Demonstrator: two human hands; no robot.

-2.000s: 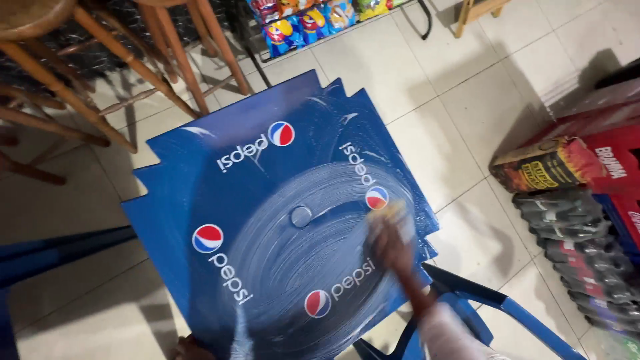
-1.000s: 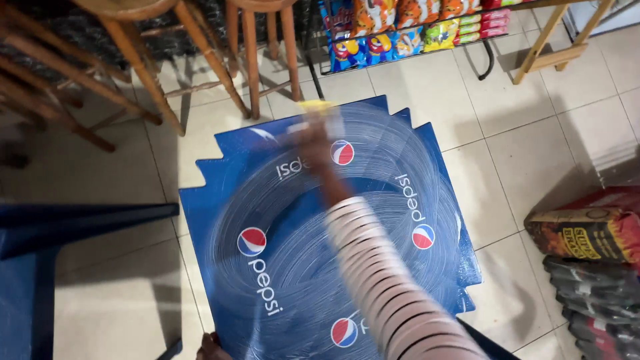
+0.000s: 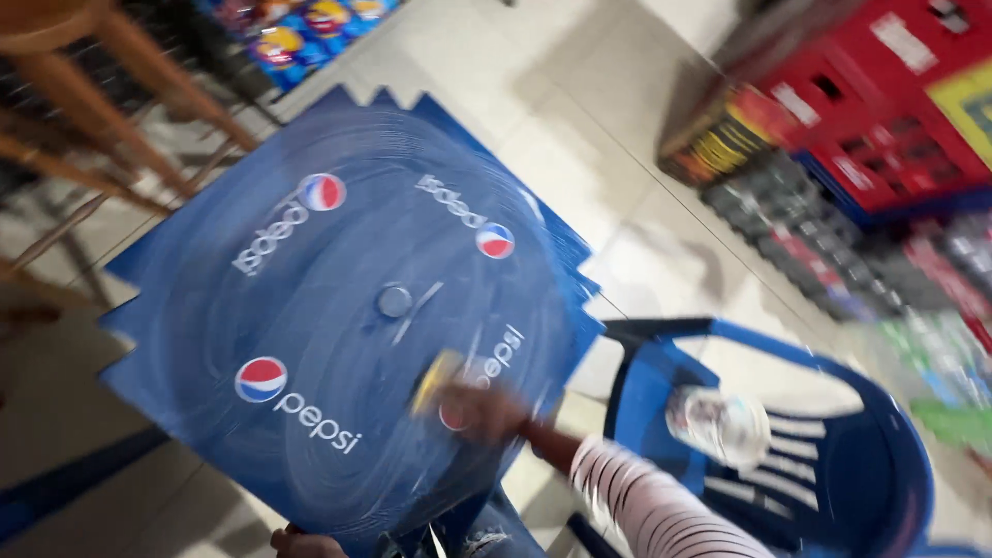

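Observation:
A blue plastic Pepsi table (image 3: 333, 310) with notched corners and a round center cap fills the middle of the view, its top streaked with a whitish wet film. My right hand (image 3: 484, 411), blurred by motion and coming from a striped sleeve, is closed around a yellow sponge (image 3: 435, 381) on the tabletop near the lower right logo. At the bottom edge of the view, my left hand (image 3: 306, 545) touches the near rim of the table; its fingers are partly hidden below the edge.
A blue plastic chair (image 3: 876, 434) with a whitish container (image 3: 725, 426) on it stands at right. Wooden stools (image 3: 132, 116) are at upper left, snack bags (image 3: 310, 35) at the top. Red crates (image 3: 868, 101) and packs of bottles (image 3: 806, 240) line the right side of the tiled floor.
My right hand has moved with the sponge from the table's far edge back to its near right part. My left hand stays at the near edge. The view has turned.

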